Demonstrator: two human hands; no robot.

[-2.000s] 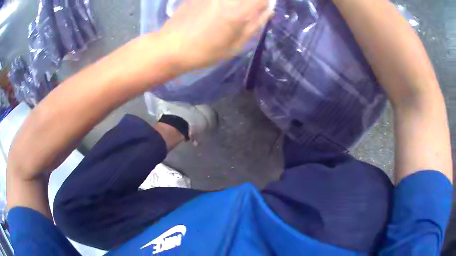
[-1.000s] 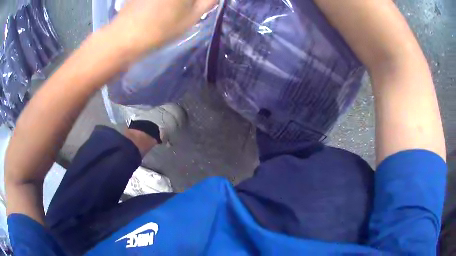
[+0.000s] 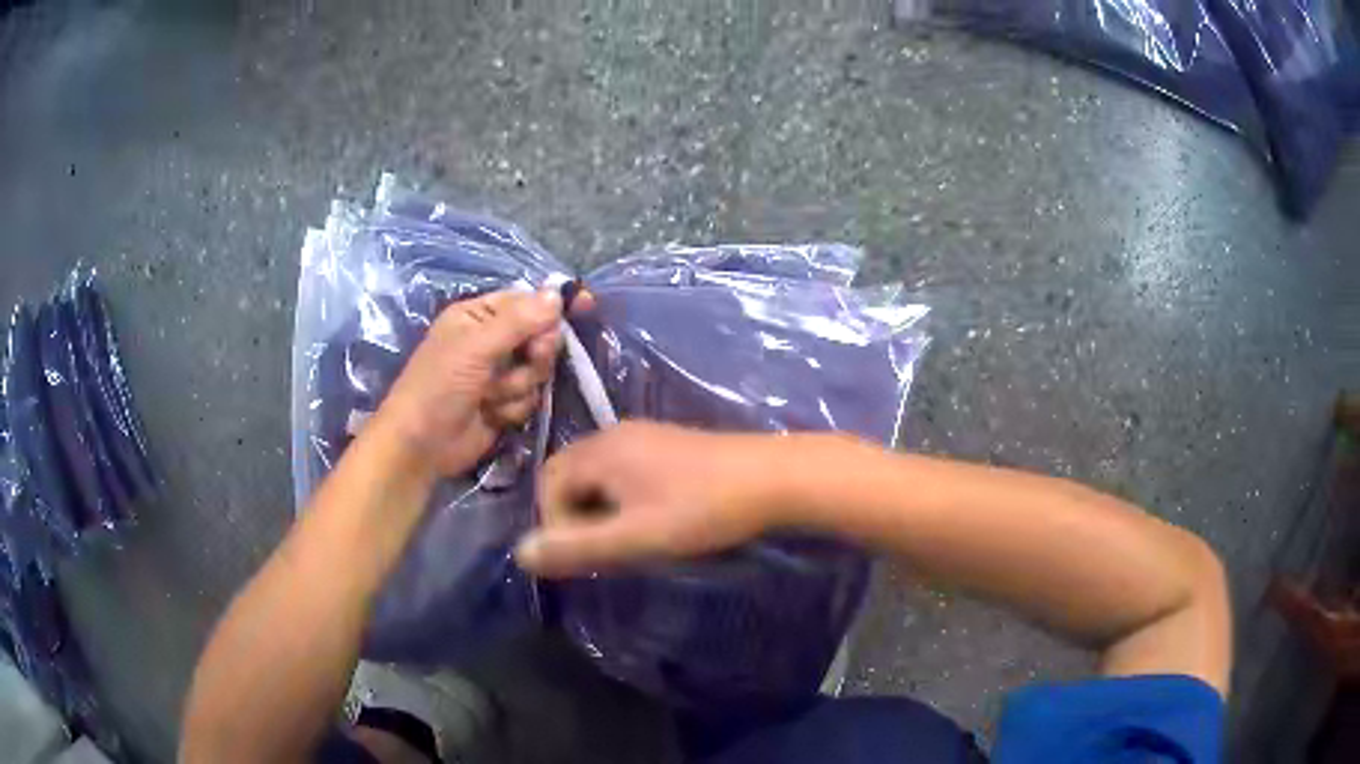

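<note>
A bundle point(image 3: 731, 351) of several shiny bagged dark purple garments lies on the floor in front of me, pinched at its waist. A white tying strip point(image 3: 589, 376) runs over the waist. My left hand point(image 3: 485, 370) has its fingers closed on the strip at the upper middle of the bundle. My right hand point(image 3: 641, 500) is a little below and to the right, curled over the waist and slightly blurred. The strip's lower end goes to my right hand, and its fingers partly hide what they hold.
Speckled grey concrete floor point(image 3: 716, 120) surrounds the bundle. More bagged garments point(image 3: 75, 411) lie at the far left, and another dark shiny pack point(image 3: 1178, 52) at the top right. A brown wooden piece point(image 3: 1327, 612) shows at the right edge. My shoe is below the bundle.
The view has tilted up, so the whole bundle and both hands now show. My left hand is now on the strip at the waist. My right hand has come into view over the bundle.
</note>
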